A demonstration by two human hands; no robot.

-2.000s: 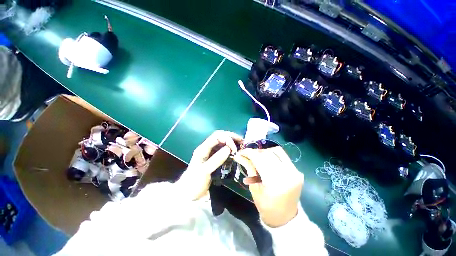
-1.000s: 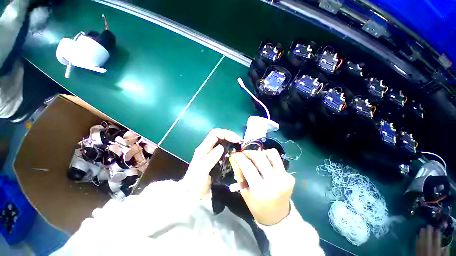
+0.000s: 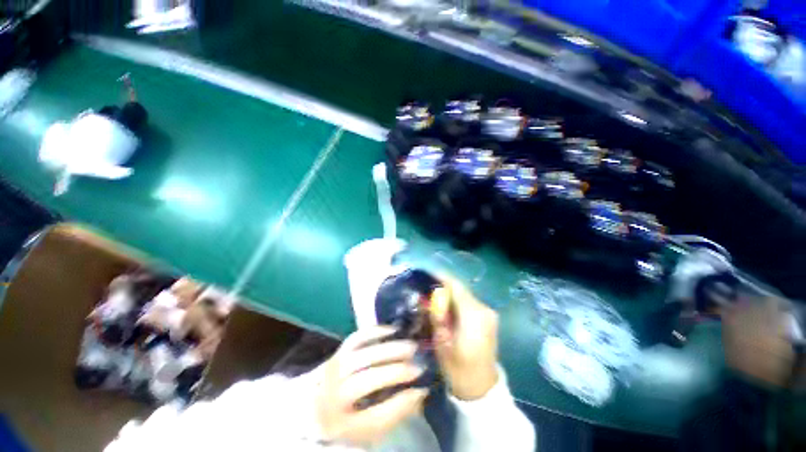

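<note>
A camera housing (image 3: 364, 269) with a white shell and black round body is in front of me, its white tail cable (image 3: 383, 199) pointing away over the bench. My left hand (image 3: 373, 381) is closed around a black camera head module, mostly hidden by the fingers, just below the round body. My right hand (image 3: 470, 337) is at the right side of the black body, with a short yellow-orange piece (image 3: 439, 303) between its fingertips. Motion blur hides the wires and where the parts touch.
Several black head modules (image 3: 515, 180) stand in rows beyond. A whitish strand heap (image 3: 579, 340) lies right. Another person's hand (image 3: 762, 337) is at a unit far right. Another housing (image 3: 88, 146) lies far left. A cardboard box (image 3: 44, 309) of housings is lower left.
The view has shifted and blurred. The housing's black body now stands upright between my hands. A yellow-orange piece shows at my right fingertips. The other person's hand has moved up to the far-right unit.
</note>
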